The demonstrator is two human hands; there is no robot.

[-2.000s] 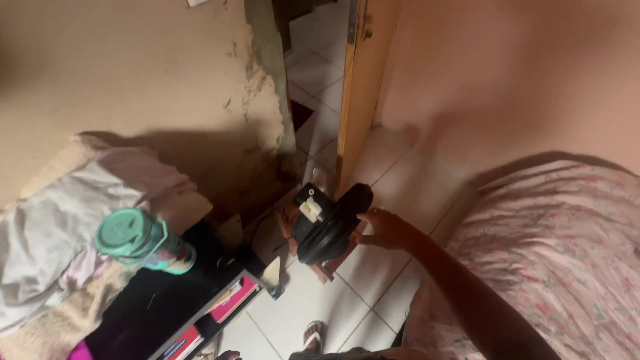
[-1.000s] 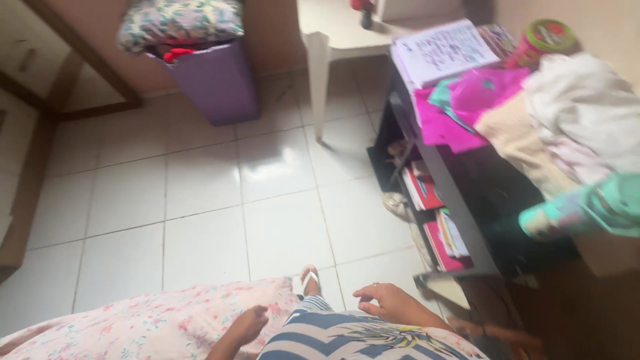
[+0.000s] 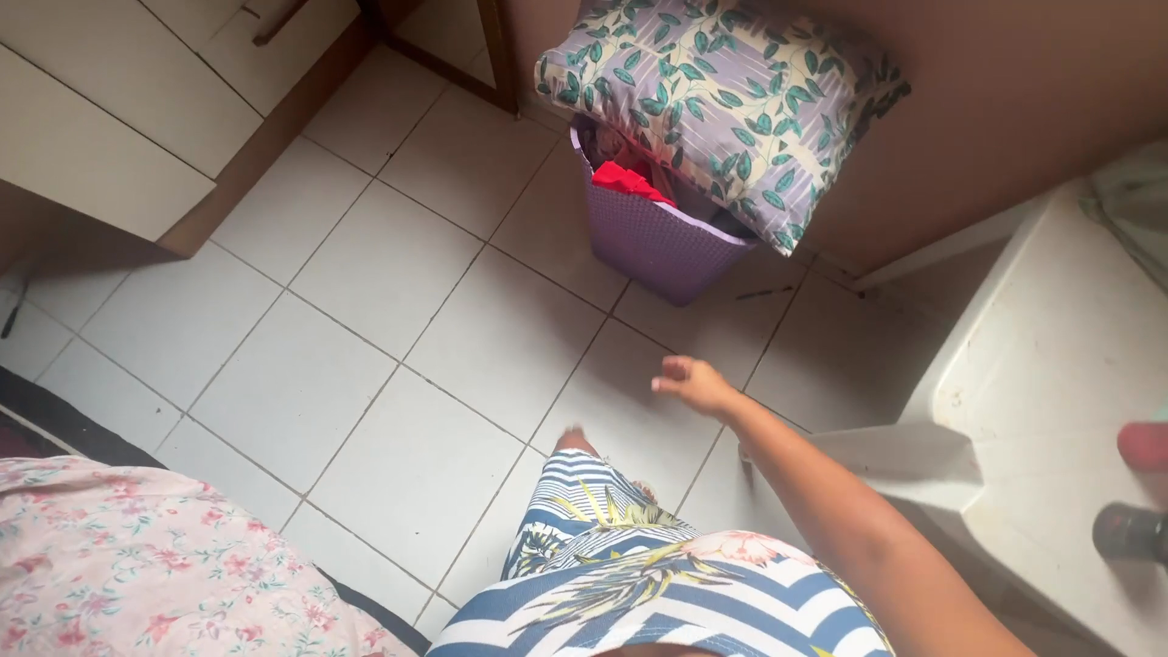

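Note:
My right hand (image 3: 695,385) reaches out over the tiled floor with its fingers loosely curled and apart, holding nothing. Nearest to it stands a purple plastic laundry basket (image 3: 671,242), a little beyond the fingers. A red cloth (image 3: 631,182) and other fabric show inside the basket. A pillow with a green leaf print (image 3: 721,100) lies tilted across its top. My left hand is out of the picture.
A white plastic table (image 3: 1058,365) stands at the right with a dark object on it. A bed with a pink floral cover (image 3: 137,566) is at lower left, a white drawer unit (image 3: 119,100) at upper left. A thin dark object (image 3: 765,293) lies beside the basket.
The view has swung from the doorway, past the black shelf, to the basket. Two seconds ago a hand was at a black, round object; now my right hand holds nothing. My left hand has left the view.

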